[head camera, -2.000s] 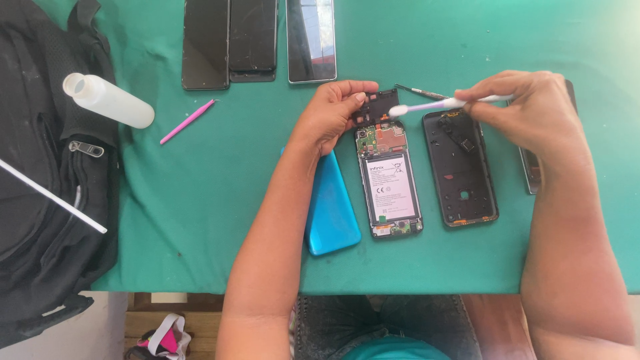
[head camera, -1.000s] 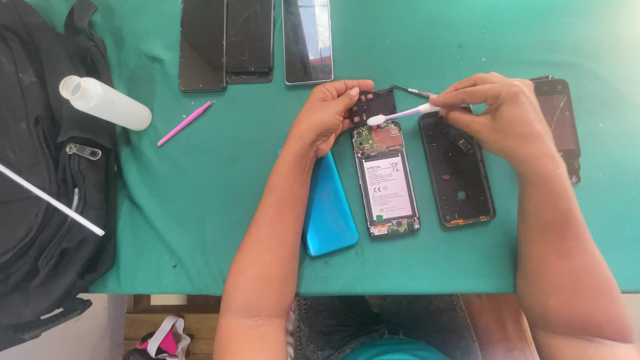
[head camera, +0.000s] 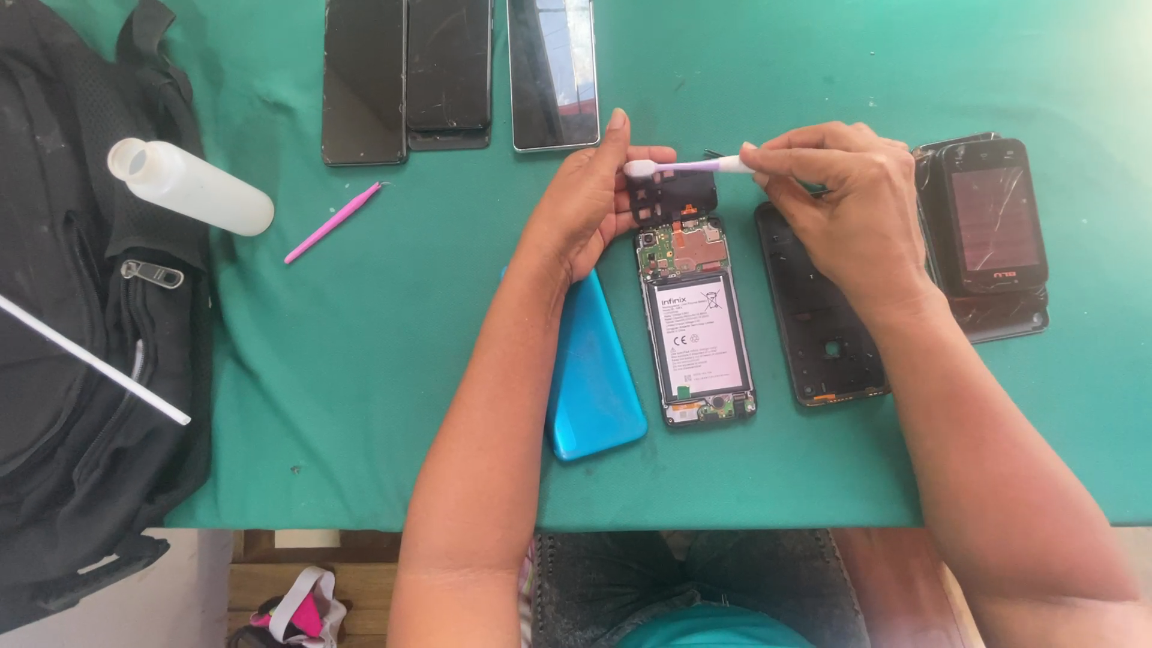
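Note:
An opened smartphone (head camera: 697, 328) lies on the green cloth, its battery and circuit board exposed. My left hand (head camera: 594, 193) holds a black plastic inner cover (head camera: 673, 196) at the phone's top end, fingers behind it and thumb raised. Between the fingertips of my right hand (head camera: 832, 193) is a toothbrush (head camera: 688, 166), its white head over the cover's upper left corner; contact with the cover cannot be told. Beneath my left forearm lies a blue phone back cover (head camera: 594, 369). A black phone frame (head camera: 814, 315) lies partly under my right hand and wrist.
Several phones, among them one dark phone (head camera: 364, 81) and a silver-edged one (head camera: 553, 72), lie at the back. Stacked phones (head camera: 994, 216) are at the right. Leftward are a pink pointed tool (head camera: 333, 222), a white plastic bottle (head camera: 202, 189), a black backpack (head camera: 54, 270) and a white stick (head camera: 94, 360).
The toothbrush head has moved from the lower part of the black cover to its upper left corner. My left thumb has lifted off the cover. The stacked phones at the right are more fully uncovered.

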